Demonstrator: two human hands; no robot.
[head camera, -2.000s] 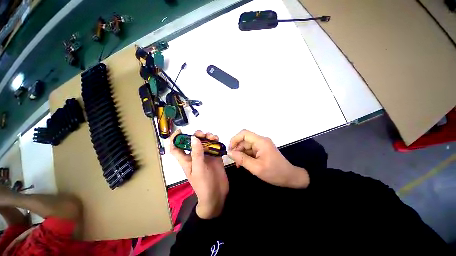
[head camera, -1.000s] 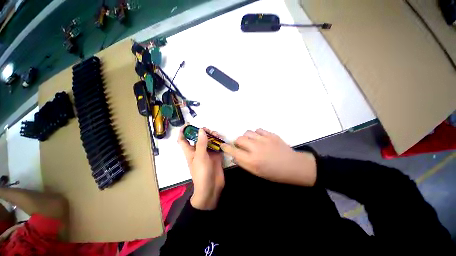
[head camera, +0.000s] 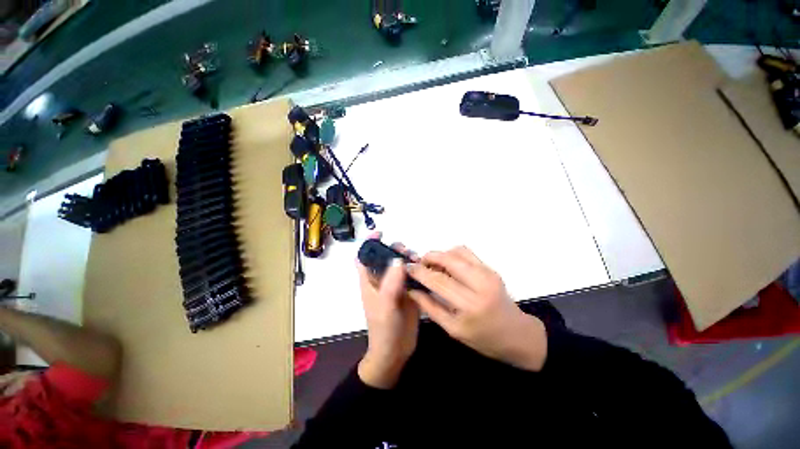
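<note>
My left hand (head camera: 388, 307) holds a black elongated unit (head camera: 379, 254) above the front edge of the white tabletop. A plain black face of the unit shows, with no green or yellow visible. My right hand (head camera: 469, 302) grips the unit's right end, fingertips on it. Most of that end is hidden by my fingers. A pile of open units (head camera: 313, 226) with green boards, yellow parts and cables lies to the left. A closed unit (head camera: 489, 106) with its cable stretched right lies at the back of the white tabletop (head camera: 491, 193).
Stacked covers (head camera: 206, 219) and a shorter black stack (head camera: 118, 197) stand on the left cardboard sheet (head camera: 140, 333). Another cardboard sheet (head camera: 667, 175) lies right. A green conveyor (head camera: 342, 44) carries units behind. A person's arm (head camera: 66, 338) reaches in at lower left.
The loose cover is gone from the tabletop. The unit in my hands now shows a black face instead of green and yellow. The view has shifted, showing more conveyor.
</note>
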